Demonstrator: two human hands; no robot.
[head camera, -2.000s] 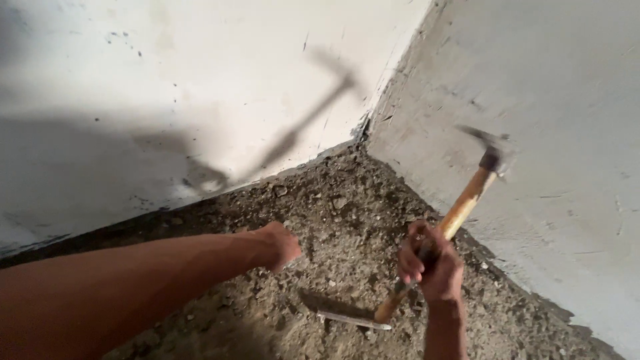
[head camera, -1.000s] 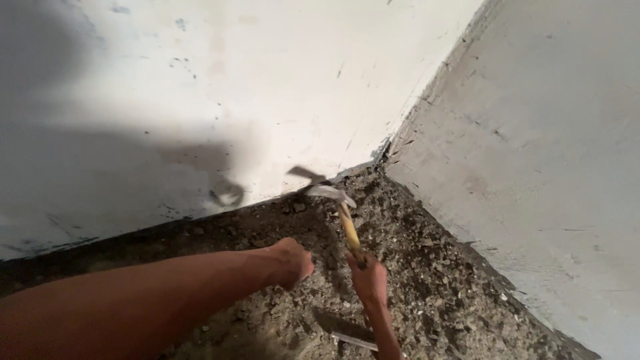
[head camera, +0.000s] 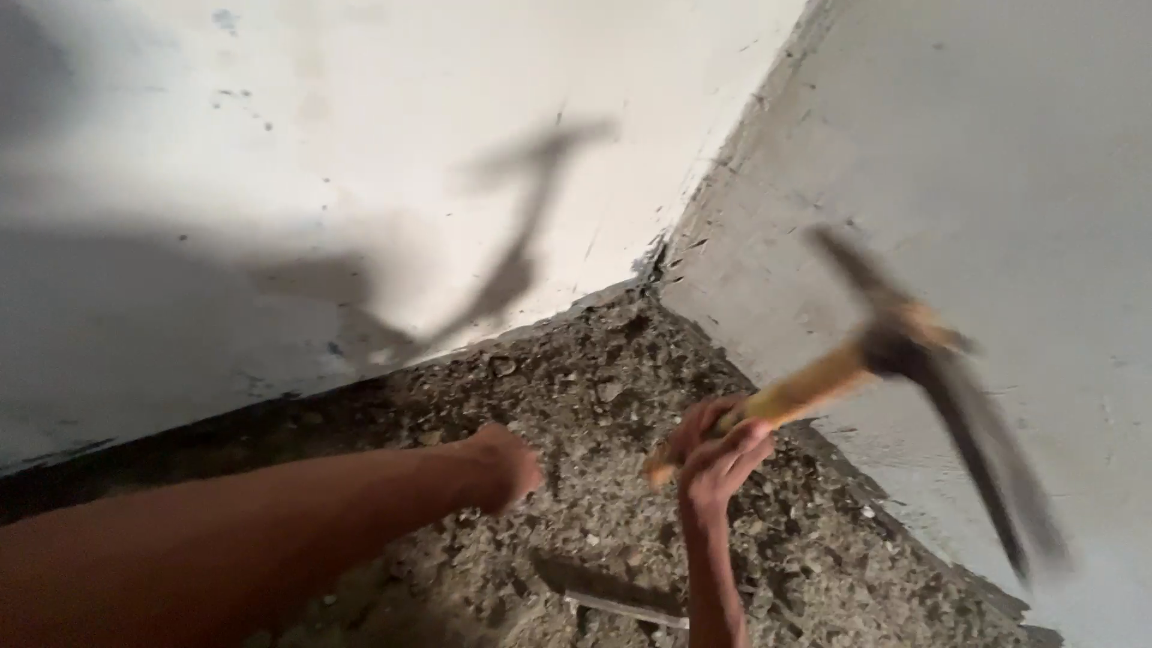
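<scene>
My right hand (head camera: 724, 445), right of centre, is closed around the lower wooden handle of a small pick mattock (head camera: 886, 342). The tool's dark metal head is raised in front of the right wall and blurred, with one end up to the left and the longer one down to the right. My left hand (head camera: 508, 468) is low over the rough floor, left of my right hand. It looks curled, but its fingers are blurred and its underside is hidden. A thin, pale, straight-edged strip (head camera: 625, 610) lies on the floor beside my right forearm.
A pale wall (head camera: 432, 81) stands at the left, with shadows of the tool and an arm on it. A grey wall (head camera: 990, 180) meets it in a corner. Broken, gravelly ground (head camera: 621, 504) fills the floor, with a ragged edge along the right wall.
The tool's head was raised two seconds ago, down near the left wall's base one second ago, and is now up at the right again. My left hand stays low over the floor.
</scene>
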